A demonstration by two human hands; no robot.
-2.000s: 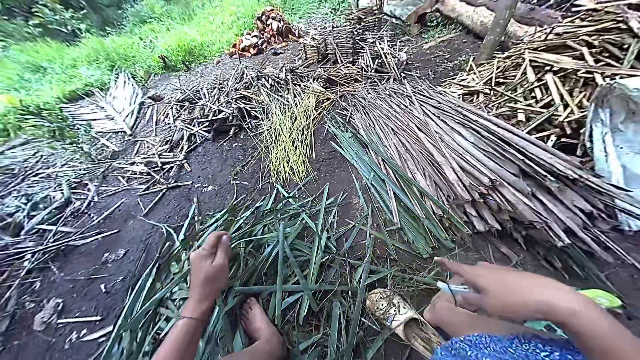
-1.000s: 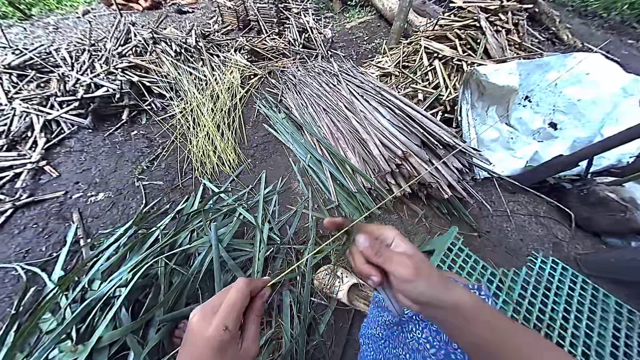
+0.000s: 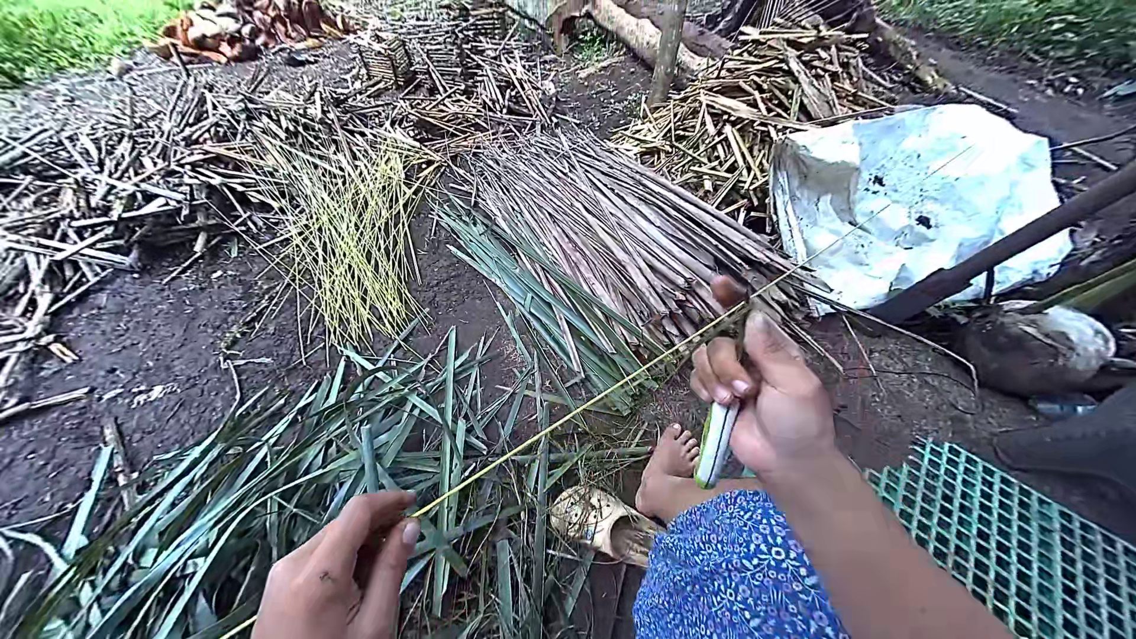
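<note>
My left hand (image 3: 342,568) pinches a thin yellow-green leaf midrib (image 3: 568,417) between thumb and fingertips at the lower middle. The midrib runs up and right to my right hand (image 3: 768,382), which grips a knife by its white and green handle (image 3: 716,444); the blade is mostly hidden and appears to lie against the midrib. Cut green leaf strips (image 3: 444,444) lie beneath and left of my left hand. Beyond them is a loose pile of yellow-green midribs (image 3: 359,240).
Grey-brown dry stalks (image 3: 603,231) lie beside more green strips (image 3: 541,302). A white sack (image 3: 923,195) and a dark pole (image 3: 1012,240) are at right, above a green plastic grid (image 3: 1012,532). A beige clog (image 3: 590,515) sits by my bare foot (image 3: 670,466).
The hands, apart two seconds ago, came near each other on the midrib. Since one second ago my right hand has moved away up and right, with more midrib stretched between them.
</note>
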